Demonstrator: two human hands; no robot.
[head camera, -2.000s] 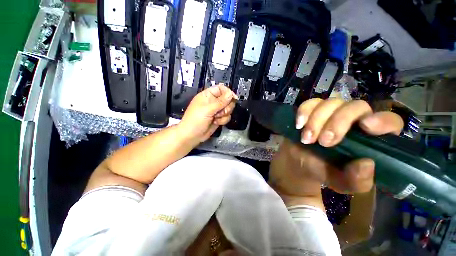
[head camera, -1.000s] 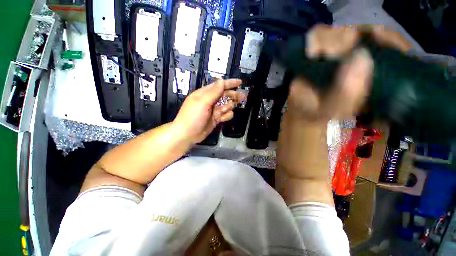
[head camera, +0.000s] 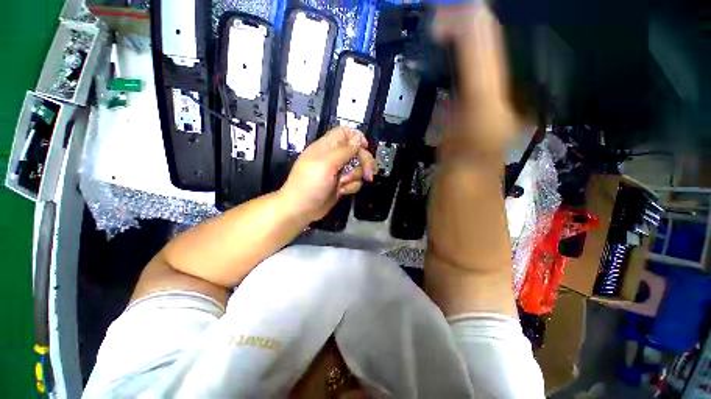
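Long black housings (head camera: 248, 167) with silver-white metal plates lie side by side on the bench. My left hand (head camera: 331, 171) is over the lower part of the middle housings, fingers curled and pinched together. Small silvery bits, apparently screws (head camera: 352, 163), show between its fingers. My right hand (head camera: 468, 35) is raised at the top of the picture, strongly blurred. It is around a large dark-green powered screwdriver (head camera: 592, 70), also blurred, which covers the upper right. The tool's tip cannot be made out. My right forearm hides the housings on the right.
Small parts trays (head camera: 35, 148) stand at the far left, near green pieces (head camera: 125, 84). Bubble wrap (head camera: 129, 209) edges the bench. A red plastic bag (head camera: 550, 269) and an open cardboard box (head camera: 596, 249) with black parts are at the right. Blue bins (head camera: 678, 312) are at lower right.
My right hand and the screwdriver have moved up and away from the left hand, to the picture's top. My left hand's fingers have drawn closer together. The view has shifted slightly.
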